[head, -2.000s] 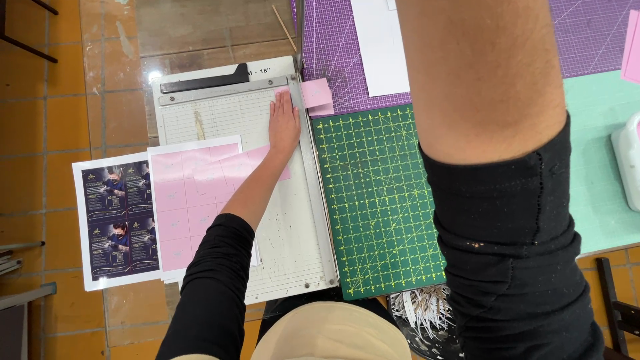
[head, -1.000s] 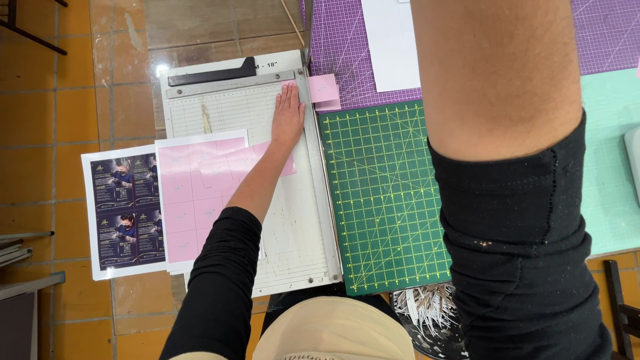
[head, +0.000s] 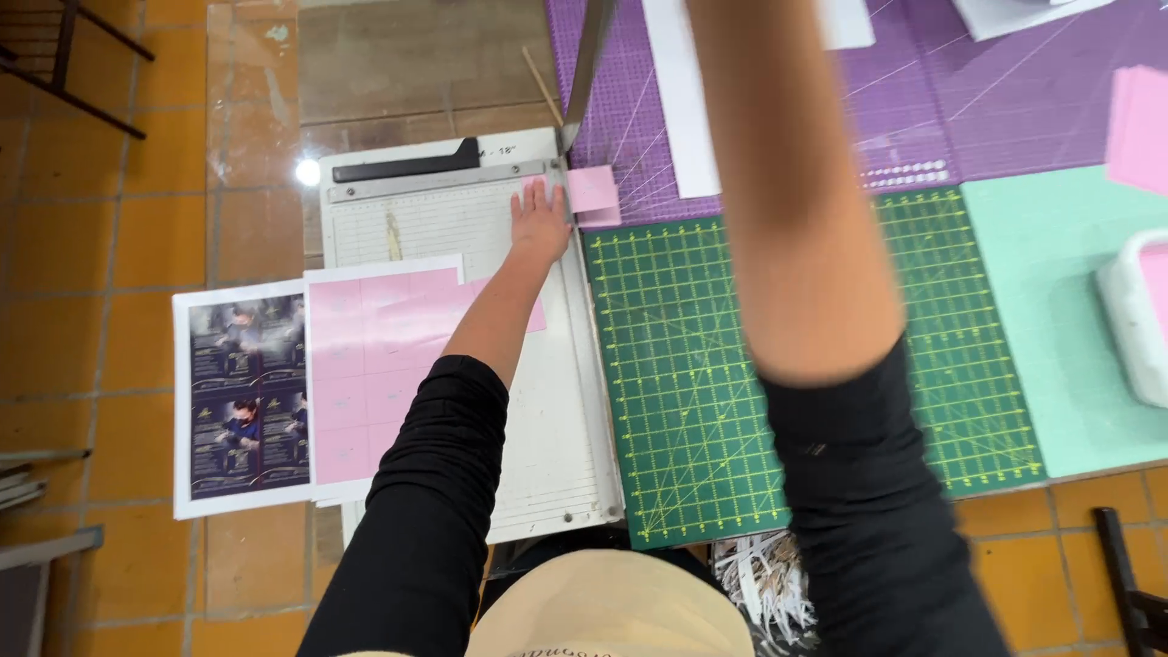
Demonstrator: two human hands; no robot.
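Note:
Palm down, my left hand [head: 541, 222] lies near the top right corner of the white guillotine paper cutter's base [head: 557, 411], its fingertips over a small piece of pink paper. Just beyond the cutting edge, pink paper pieces [head: 595, 193] lie on the purple mat. The cutter's metal blade arm [head: 589, 64] is raised at the top of the base. Pink printed sheets [head: 383, 365] lie across the base's left side, partly under my left forearm. My right arm reaches up past the top edge of the view, so my right hand is out of sight.
Dark printed sheets [head: 246, 392] overlap the pink ones at the left. A green cutting mat [head: 684, 365] adjoins the cutter, with a purple mat [head: 1004, 100] beyond. A white container [head: 1131, 319] and pink sheets [head: 1141, 128] are at the right. Paper shreds [head: 766, 584] lie below.
My right forearm has shifted and is blurred now. My left hand stays flat at the same corner of the cutter. The view has moved slightly.

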